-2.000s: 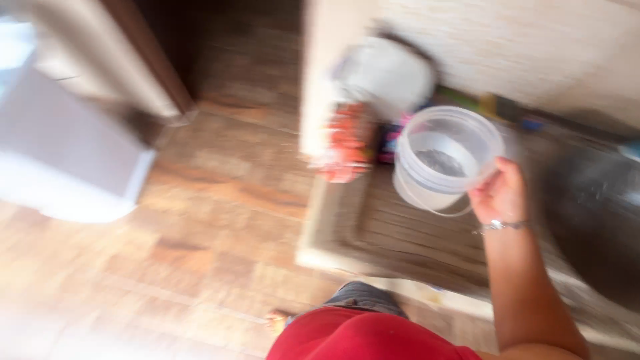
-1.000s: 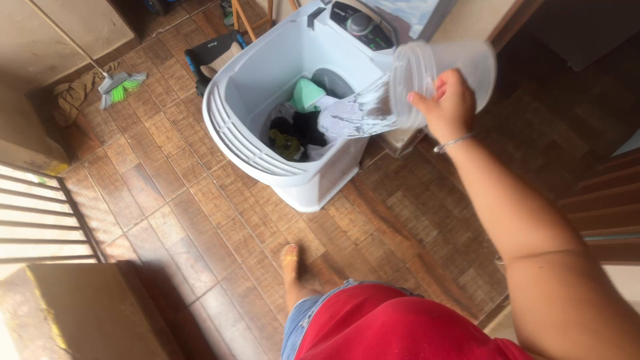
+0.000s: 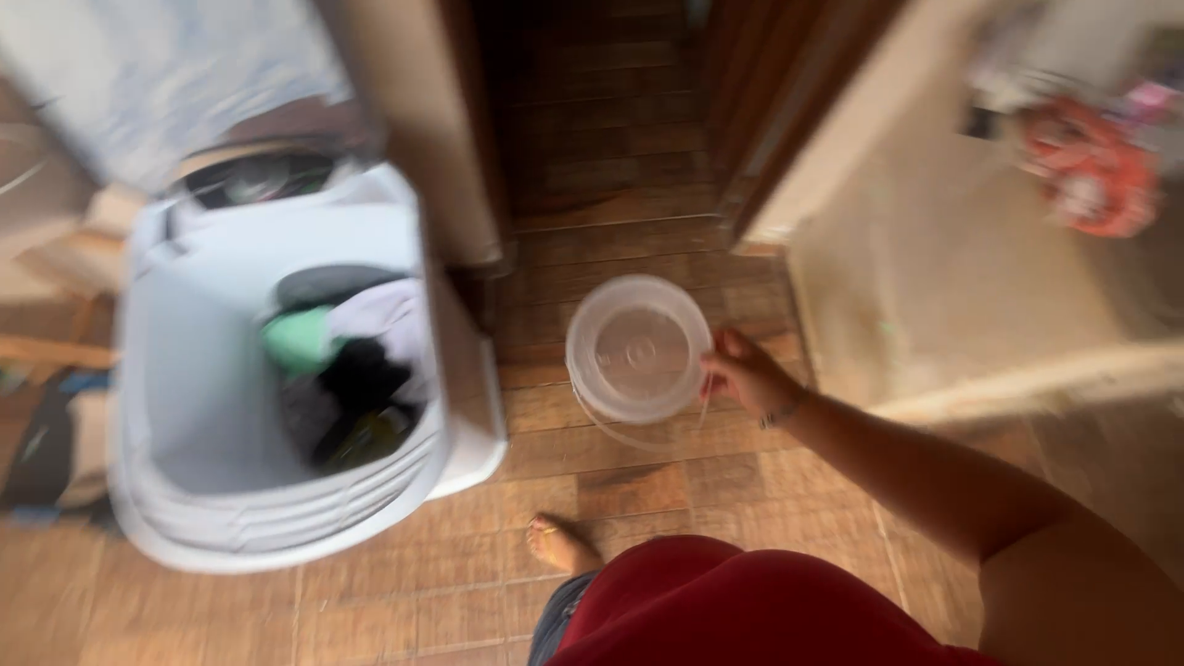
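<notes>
My right hand (image 3: 747, 375) grips the rim of a clear plastic bucket (image 3: 638, 350) at the centre of the view, over the floor. Its thin handle hangs loose below, and no water can be made out inside. To the left stands an open white washing machine (image 3: 213, 370). In its tub lie clothes: a green piece (image 3: 298, 339), a pale lilac one (image 3: 384, 319) and a black one (image 3: 363, 377). My left hand is not in view.
A doorway with a dark wooden door (image 3: 786, 83) lies ahead. At the upper right, a blurred orange-red net or bag (image 3: 1096, 176) is beside a beige wall (image 3: 925, 268). My bare foot (image 3: 560, 546) is on the brown tiled floor (image 3: 638, 490).
One second ago water was pouring from the tilted bucket toward the washing machine tub; now the bucket is away from the machine, its opening facing up. The view has turned right.
</notes>
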